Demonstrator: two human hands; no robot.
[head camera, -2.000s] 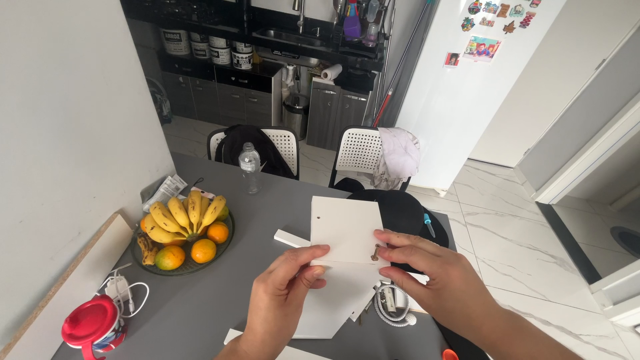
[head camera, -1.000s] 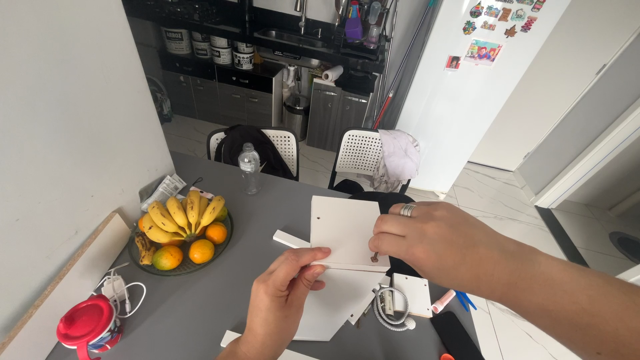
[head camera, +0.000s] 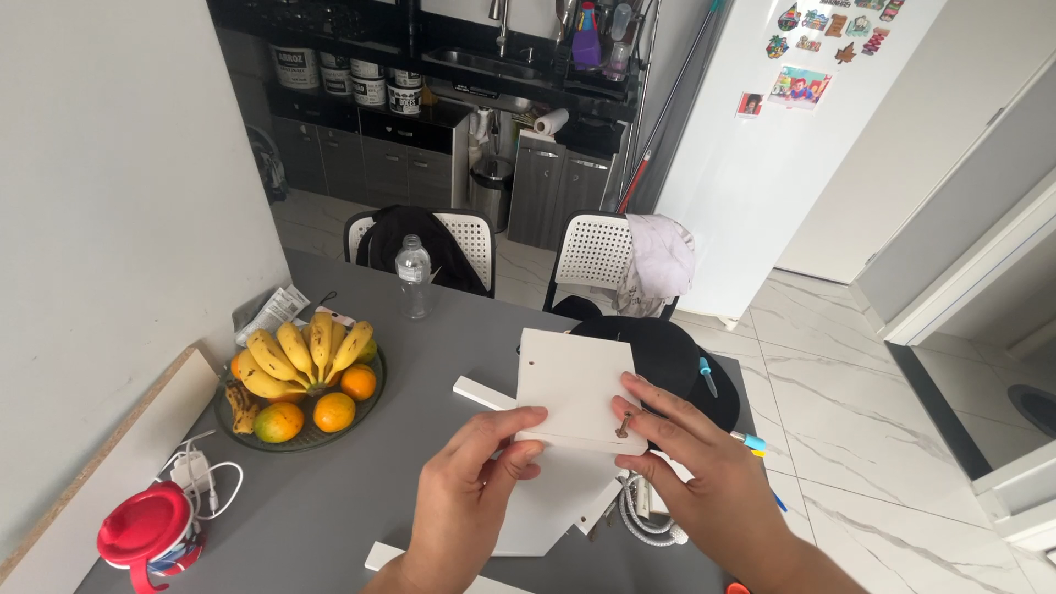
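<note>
A small white board (head camera: 573, 375) with a drilled hole near its upper left corner is held up over the grey table. My left hand (head camera: 474, 487) pinches its lower left edge between thumb and fingers. At the lower right, my right hand (head camera: 701, 462) grips the same board, its fingertips beside a small brown metal fastener (head camera: 624, 426) that stands out from the face. Along the bottom edge runs a thin white strip; whether it is a separate piece, I cannot tell. Below the hands lies a larger white panel (head camera: 540, 503), partly hidden. Another white strip (head camera: 483, 393) lies behind the board.
Bananas and oranges fill a glass plate (head camera: 373, 404) at the left, near a red-lidded cup (head camera: 148, 528) and a white charger (head camera: 191, 472). A plastic bottle (head camera: 414, 280) stands at the back. A black cap (head camera: 660, 355) and a coiled cable (head camera: 648, 528) lie at the right.
My right hand covered the fastener one second ago; now its fingers have shifted to the board's right edge and the fastener shows. My left hand keeps its hold.
</note>
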